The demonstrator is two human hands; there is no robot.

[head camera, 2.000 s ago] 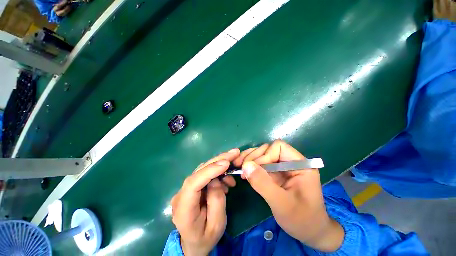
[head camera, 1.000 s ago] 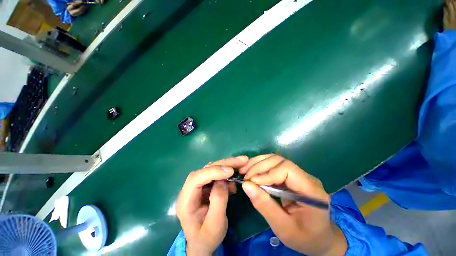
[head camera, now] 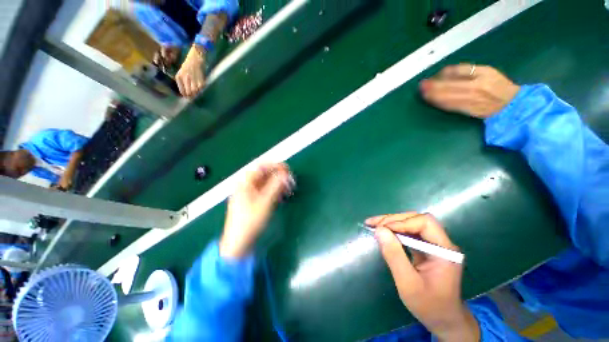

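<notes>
My left hand (head camera: pixel 250 210), blurred, reaches to the green work surface beside the white rail, its fingertips closed around a small dark watch unit (head camera: pixel 289 187) that is mostly covered by the fingers. My right hand (head camera: pixel 424 267) is over the surface to the right and holds the tweezers (head camera: pixel 431 248) like a pen. Their tips point up and left and touch nothing that I can see. The two hands are well apart.
A white rail (head camera: pixel 360 97) divides the surface from a green belt with dark units (head camera: pixel 201 173). A blue fan (head camera: pixel 65 307) stands at lower left. Another person's hand (head camera: pixel 471 90) is at upper right; more people work across the line. A metal post (head camera: pixel 100 207) is at left.
My hands have parted; the left has moved up and left to the unit beside the rail. The right still holds the tweezers. Another person's arm has reached in at right. The view has shifted.
</notes>
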